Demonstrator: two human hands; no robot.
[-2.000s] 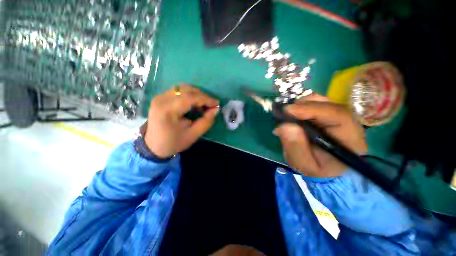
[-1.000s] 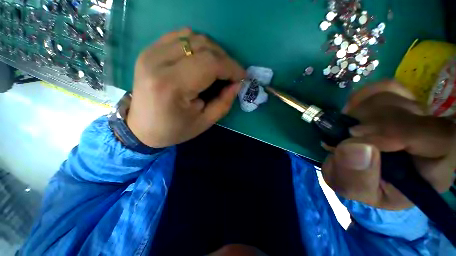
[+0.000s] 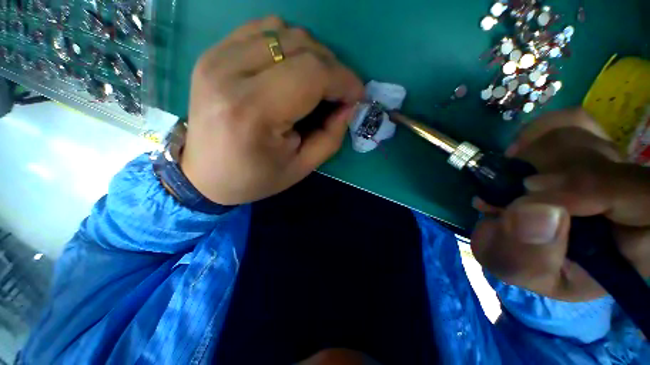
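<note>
A small dark, silvery workpiece (image 3: 369,122) lies on a whitish pad (image 3: 387,93) on the green mat. My left hand (image 3: 267,117) is at the pad's left side, with thumb and forefinger pinched at the workpiece; what they pinch is too small to make out. My right hand (image 3: 570,207) holds the soldering iron (image 3: 431,137) by its black handle. The iron's brassy tip points left and reaches the pad's right side, close to the workpiece; contact is unclear.
A loose pile of small round components (image 3: 524,60) lies at upper right, with one disc (image 3: 460,91) apart from it. A yellow tape roll (image 3: 618,96) is at the right edge. A clear parts tray (image 3: 160,53) with shiny pieces is at upper left. The mat's front edge runs below the pad.
Over two seconds the iron has moved from beside the disc pile to the pad's right side. My left fingertips have come to the workpiece. The view has shifted closer, and the black pad is out of view.
</note>
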